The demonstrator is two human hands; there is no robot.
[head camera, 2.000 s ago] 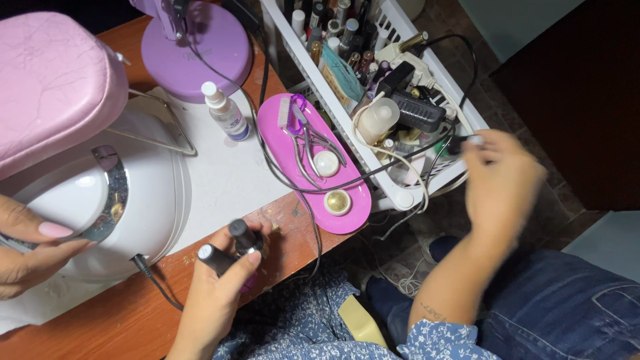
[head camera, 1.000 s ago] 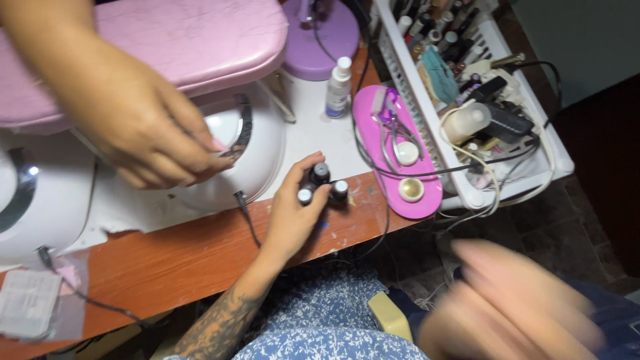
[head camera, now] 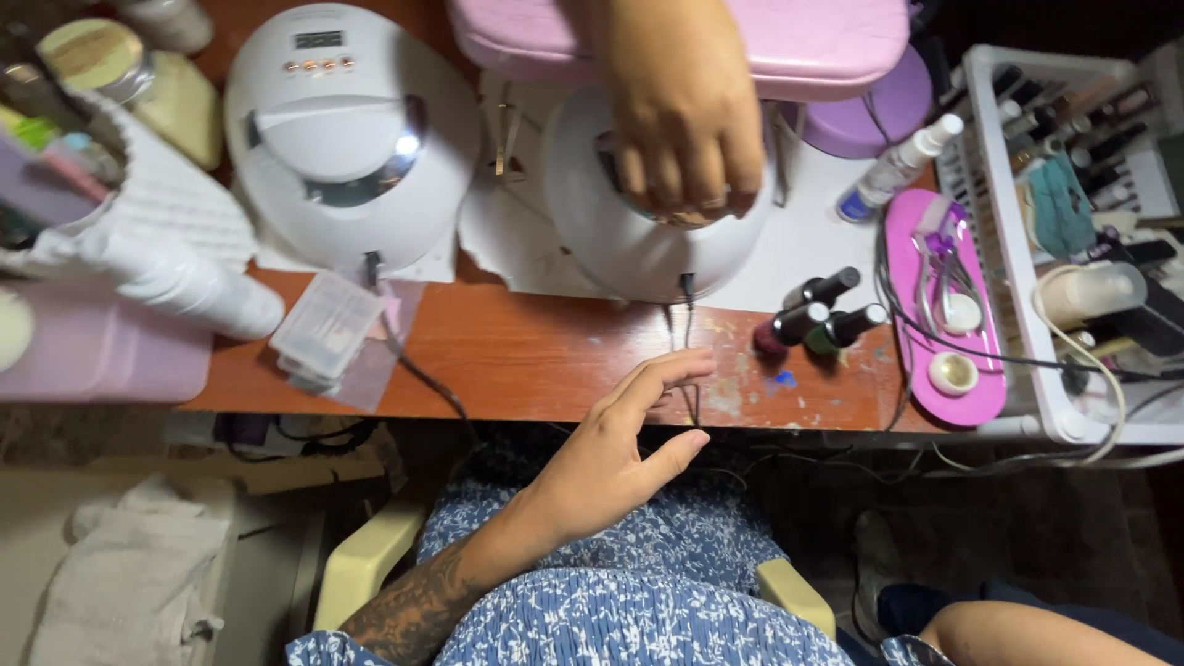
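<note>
My left hand hovers palm-inward near the table's front edge, thumb and fingers apart, holding nothing. To its right, three nail polish bottles with dark caps stand close together on the wooden table. Only part of my right arm shows at the lower right; its hand is out of view. Another person's hand reaches down over the front of a white nail lamp, below a pink cushioned armrest. Behind the bottles stands a clear spray bottle.
A second nail lamp and a clear plastic box lie left. At right are a pink tray with nippers and small jars, and a white basket of bottles and cables. Black cords cross the tray and table edge.
My left hand has let go of the polish bottles, which now stand on the table, and has moved left. My right hand has left the view. The view has shifted left.
</note>
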